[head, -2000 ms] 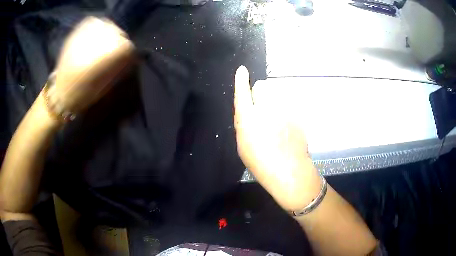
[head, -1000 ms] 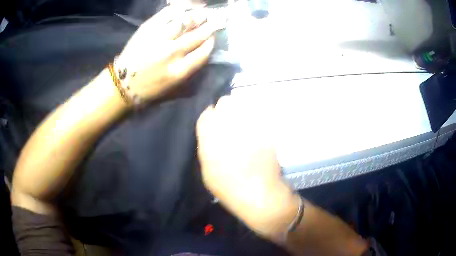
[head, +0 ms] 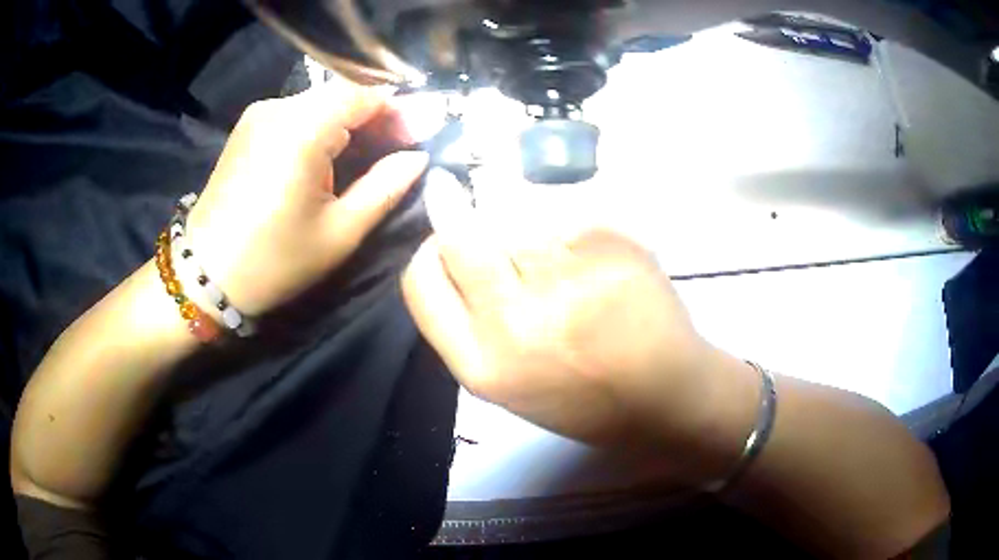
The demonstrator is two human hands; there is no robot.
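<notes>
Black fabric (head: 318,405) lies left of and below the needle area and runs over the table edge. My left hand (head: 296,186) holds its edge between thumb and fingers just left of the presser foot area. My right hand (head: 559,317) pinches the cloth edge with its fingertips, close to my left thumb. The sewing machine's dark underside (head: 515,44) is above my hands, with the grey-white tension knob (head: 560,151) right of the needle. Glare hides the needle and foot detail.
The white machine bed (head: 811,317) extends to the right, crossed by a dark seam line. A slim dark tool (head: 805,38) lies at the back right. A flat black object (head: 969,328) is at the right edge. A measure-like strip (head: 493,525) trims the front edge.
The view has shifted, so the machine head and knob now show. My hands have come together at the cloth edge below the needle; earlier they were apart and blurred over the fabric.
</notes>
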